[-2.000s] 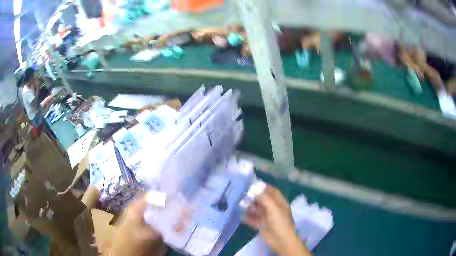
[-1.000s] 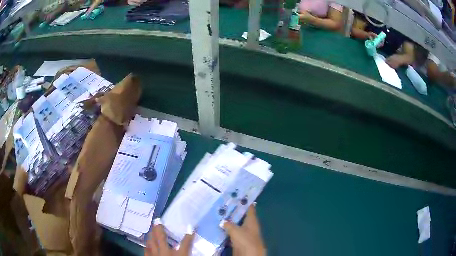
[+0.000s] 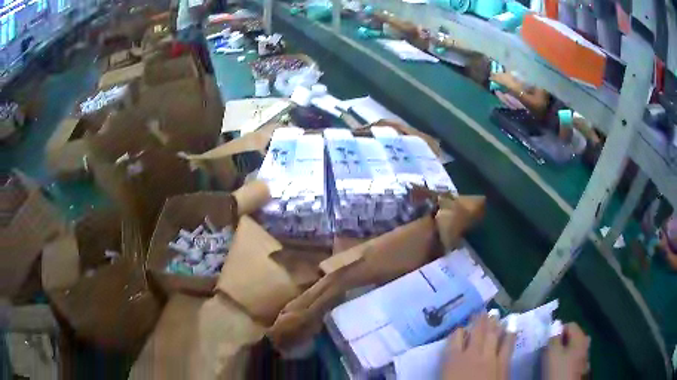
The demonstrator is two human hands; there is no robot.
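A stack of flat carton blanks (image 3: 408,308), white and light blue with a dark round-headed product picture, lies on the green bench at the lower right. A second pile of blanks (image 3: 525,326) is just right of it, partly under my hands. My left hand (image 3: 479,350) lies over this pile, fingers forward. My right hand (image 3: 568,355) is at the pile's right side, blurred and cut off by the lower edge. Whether either hand grips the blanks is hard to tell.
A torn brown shipping carton (image 3: 297,274) holds rows of packed blanks (image 3: 364,167). A smaller box (image 3: 189,260) of small white pieces stands left of it. More brown cartons are at far left. A metal post (image 3: 594,185) rises at right by the sunken belt. People's arms show across the belt.
The view has swung left, bringing the cartons into the middle. The two piles and my hands now appear farther right. Against two seconds ago, the fanned blanks are no longer held up.
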